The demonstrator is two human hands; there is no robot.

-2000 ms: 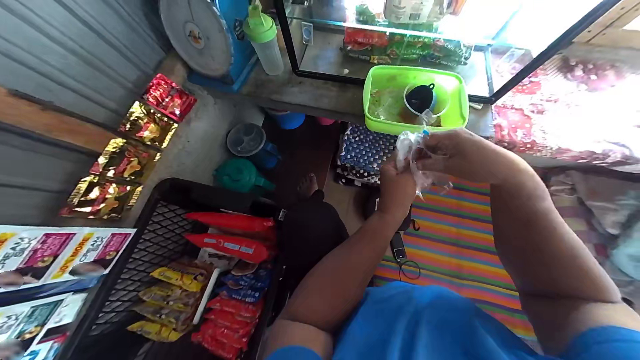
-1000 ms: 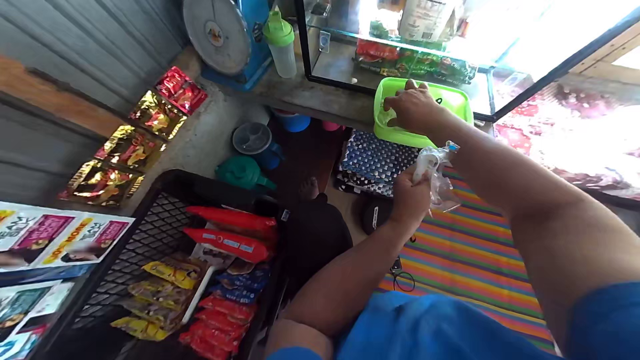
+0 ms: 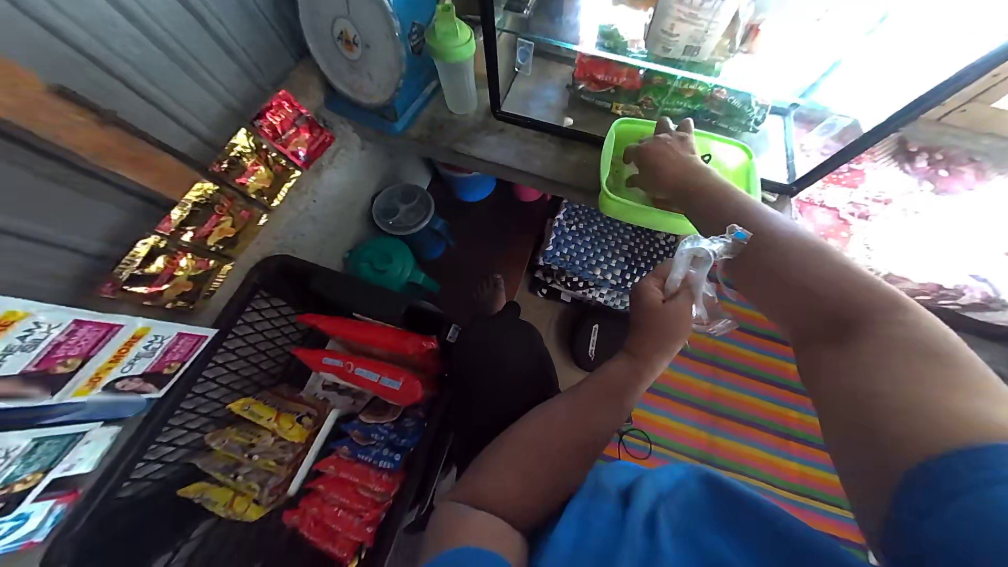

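Observation:
My left hand [image 3: 660, 315] is closed around a bunched clear plastic bag [image 3: 697, 272], which has a small blue spot near its top. Over the lime-green plastic basin [image 3: 618, 206] reaches my right hand [image 3: 665, 161], its fingers spread and bent down at the basin's inside. Whether those fingers touch anything in there cannot be told. A small dark loop shows inside the basin just right of that hand. The basin stands on the ledge in front of the glass display case [image 3: 551, 98].
A black plastic crate [image 3: 260, 283] of snack packets stands at lower left. Behind are a blue dial scale [image 3: 370, 55] and a shaker bottle [image 3: 455, 67]. A woven mat [image 3: 602, 248] lies below the basin, and a striped mat [image 3: 732, 394] covers the floor at right.
Two seconds ago both my hands were together at the plastic bag. My right hand has since left it and moved up into the basin, while my left hand still holds the bag.

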